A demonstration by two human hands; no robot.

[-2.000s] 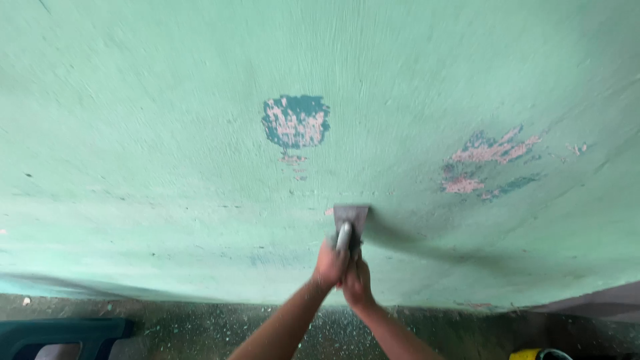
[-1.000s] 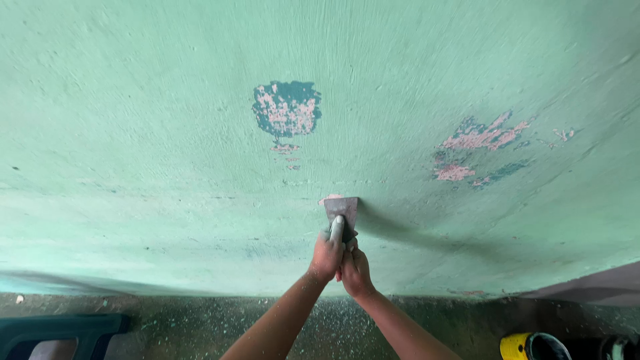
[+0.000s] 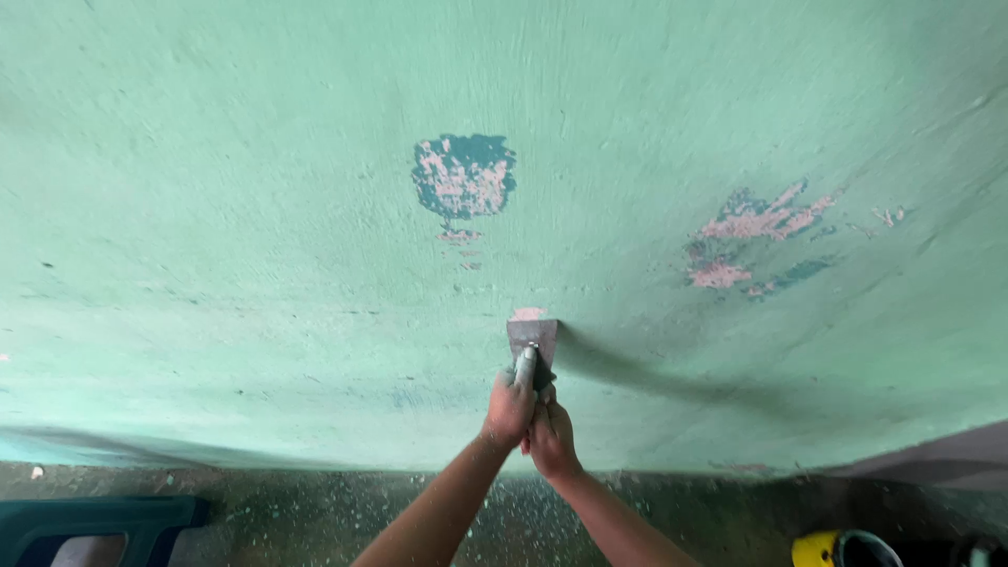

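Note:
Both my hands grip a putty knife (image 3: 532,337) with a broad metal blade and a dark handle. My left hand (image 3: 513,398) is higher on the tool, one dusty finger laid along it toward the blade. Just below and to the right, my right hand (image 3: 551,437) closes around the lower handle, most of which is hidden. The blade edge lies against the green painted wall (image 3: 315,236), directly under a small bare pink patch (image 3: 529,313). Above is a larger patch of blue and pink (image 3: 465,177), and another scraped patch (image 3: 756,220) shows on the right.
Paint chips are scattered over the dark floor (image 3: 315,512) at the wall's foot. A dark teal plastic piece of furniture (image 3: 102,508) stands at the lower left. At the lower right sits a yellow round container (image 3: 816,549), with dark objects beside it.
A pink patch above the blade shows larger than in the earlier frames. Both hands keep hold of the putty knife, still low on the wall.

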